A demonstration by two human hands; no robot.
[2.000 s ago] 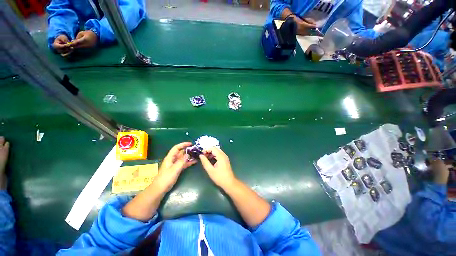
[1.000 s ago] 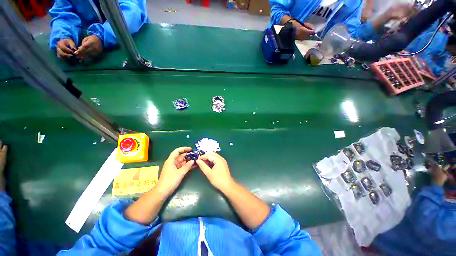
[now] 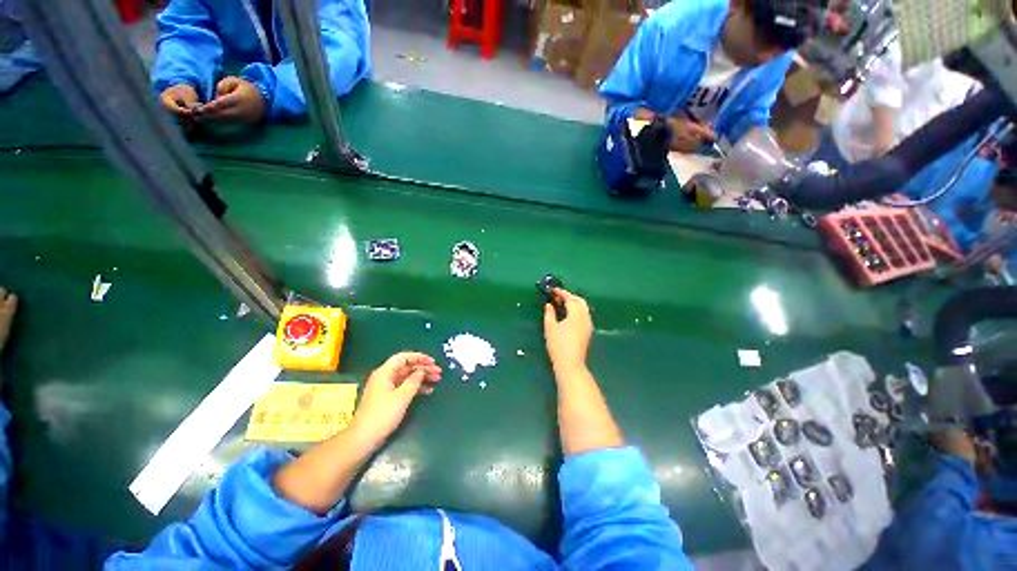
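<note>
My right hand (image 3: 570, 323) reaches forward to the near part of the belt. Its fingertips are on a small dark unit (image 3: 548, 287). My left hand (image 3: 399, 390) is near the table edge with its fingers curled; nothing can be made out in it. A loose pile of small white parts (image 3: 470, 351) lies between my hands. Two more units, a bluish one (image 3: 383, 249) and a silver and dark one (image 3: 464, 259), lie on the green conveyor belt (image 3: 279, 218).
A red stop button on a yellow box (image 3: 309, 338), a yellow label (image 3: 301, 412) and a white strip (image 3: 206, 424) are left. A pale sheet (image 3: 820, 524) with dark units is right. A grey post (image 3: 167, 178) rises at left. People sit opposite.
My right hand has left my left hand and moved forward and right to the belt with a dark unit. My left hand stays near. The belt units have shifted left. The view has tilted.
</note>
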